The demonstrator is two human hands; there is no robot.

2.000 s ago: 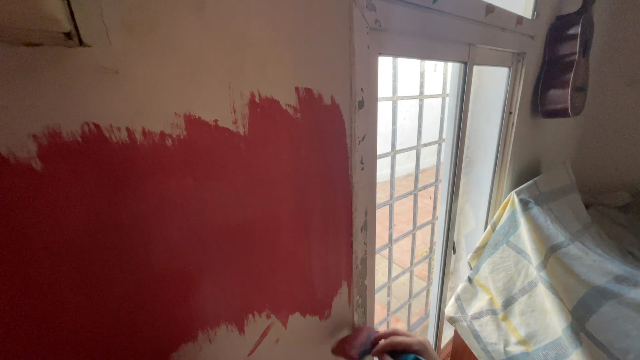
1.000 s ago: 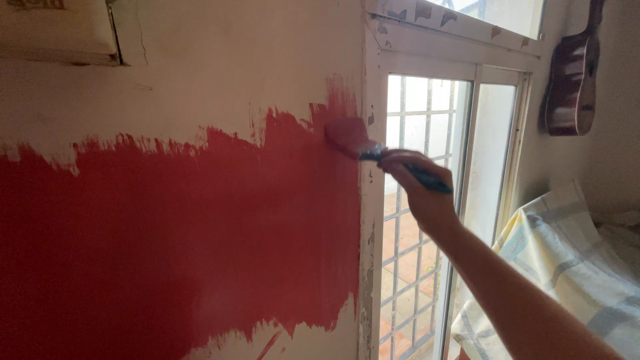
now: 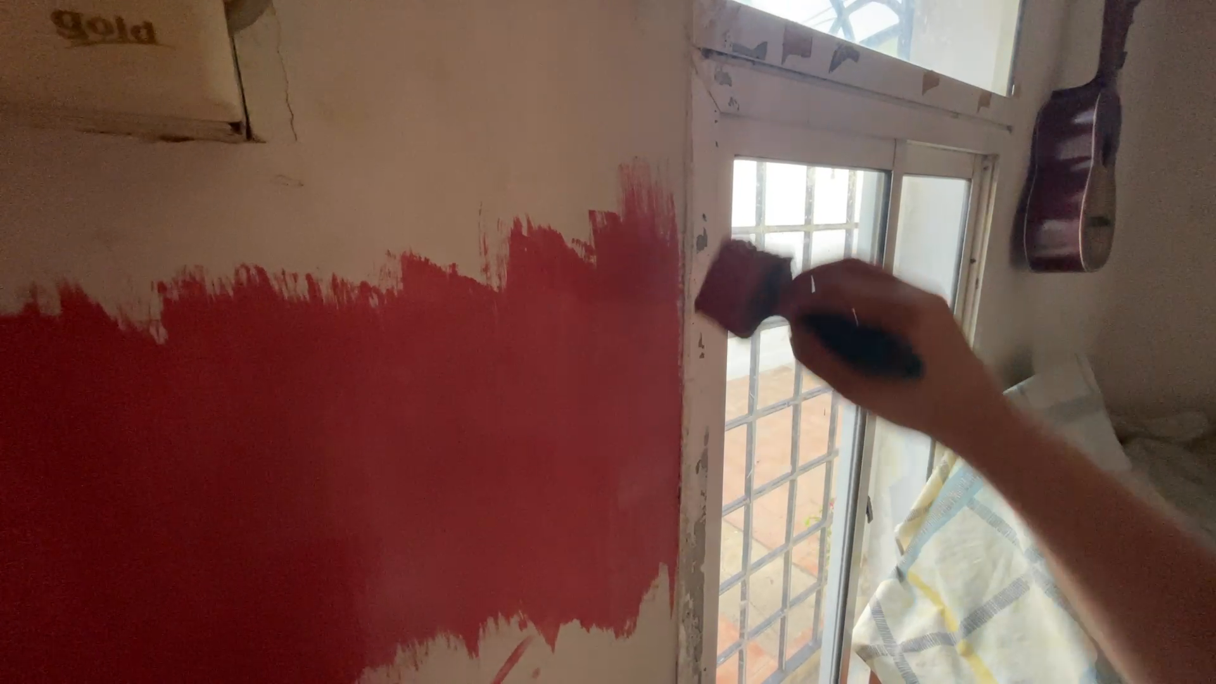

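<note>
My right hand (image 3: 883, 347) grips the dark handle of a wide paintbrush (image 3: 746, 288), whose bristles carry dark red paint. The brush is held in front of the door frame and glass, right of the painted part of the wall; whether its tip touches the frame cannot be told. A broad patch of red paint (image 3: 427, 427) with ragged upper and lower edges covers the middle of the cream wall (image 3: 456, 114) and reaches close to the frame. My left hand is out of view.
A white door frame (image 3: 698, 532) with chipped paint borders the wall, with barred glass beside it. A small guitar-like instrument (image 3: 1073, 180) hangs at the upper right. Below it lies a checked cloth cover (image 3: 988, 579). A cream box (image 3: 114, 76) is fixed at the upper left.
My right hand rose from the bottom edge to the top of the red patch, where the bristles met the wall. Now the brush has moved right, away from the patch, in front of the door.
</note>
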